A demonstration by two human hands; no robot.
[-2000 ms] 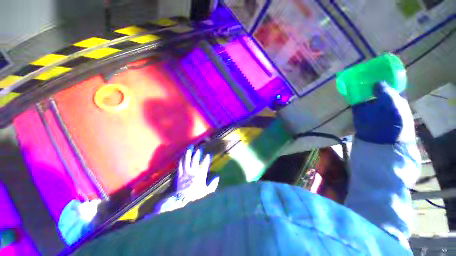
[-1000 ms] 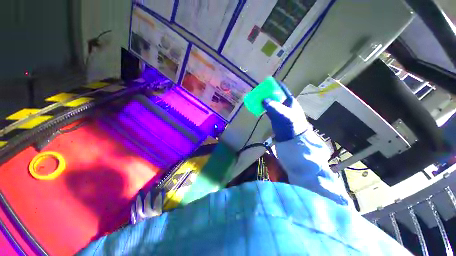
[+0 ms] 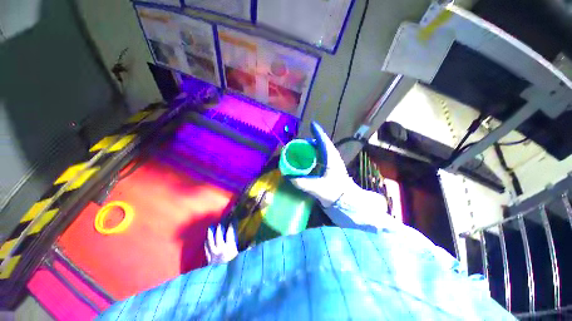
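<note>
A teal-green open cup (image 3: 300, 157) is in my gloved right hand (image 3: 326, 172), its round opening facing the camera. The hand holds it over the near right edge of the conveyor, above a green ledge (image 3: 287, 212). My gloved left hand (image 3: 221, 244) lies at the near edge of the red-lit conveyor bed (image 3: 169, 219), fingers apart and nothing seen in it; its wrist is hidden by my blue sleeve or coat. A yellow ring (image 3: 114, 217) lies on the bed at the left.
Black-yellow striped edging (image 3: 75, 172) runs along the far left side. Instruction sheets (image 3: 266, 69) hang behind the purple-lit end. Green boards stand in a dark tote (image 3: 426, 194) at the right. A metal rack (image 3: 520, 257) is at the lower right, below a raised shelf (image 3: 476, 63).
My right hand has come down and inward with the cup, whose opening now shows. The view has turned right, bringing the rack and shelf in. My left hand stays at the bed's near edge.
</note>
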